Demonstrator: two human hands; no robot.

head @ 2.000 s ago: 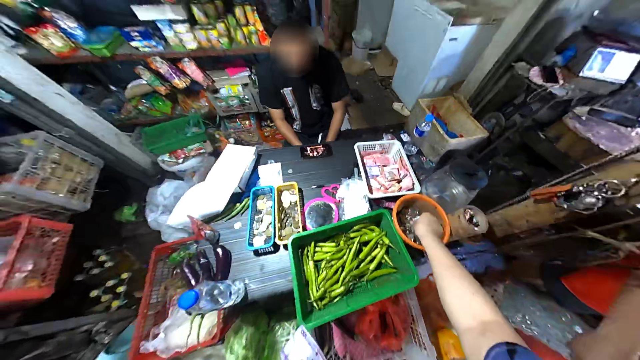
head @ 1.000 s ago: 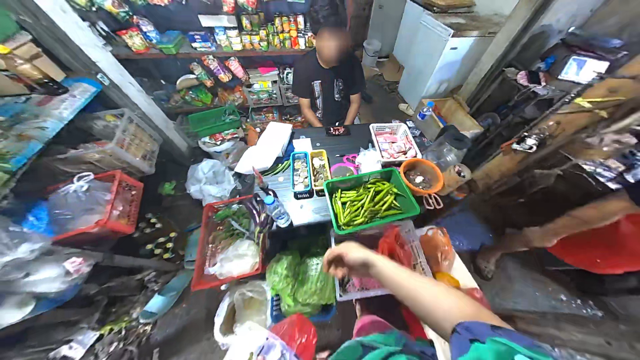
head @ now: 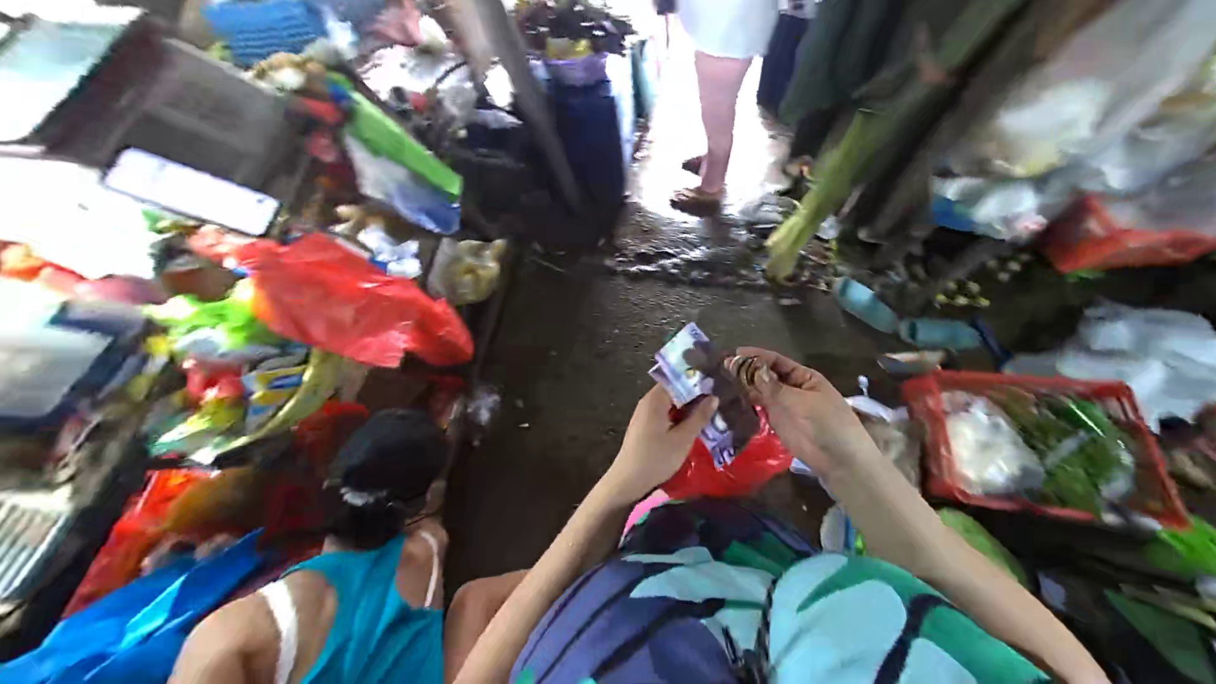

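Note:
In my left hand (head: 665, 432) are folded banknotes (head: 686, 366), pinched between thumb and fingers, with part of them hanging below. My right hand (head: 793, 394) is just to the right, its thumb and fingers closed on coins (head: 748, 369). A dark, blurred thing lies between the hands; what it is I cannot tell. Right below both hands, a red plastic bag (head: 736, 465) rests near my lap, partly covered by the left hand and forearm.
A person in a teal top (head: 380, 608) is close on my left. A red crate (head: 1035, 382) with greens stands at right. Red plastic (head: 351, 299) covers goods at left. Beyond the wet floor (head: 560, 380), another person's legs (head: 717, 123) show in the passage.
The view has swung far away from the table and the seated person. Two seconds ago my right hand was in the orange bowl; now both hands are together, holding banknotes and coins.

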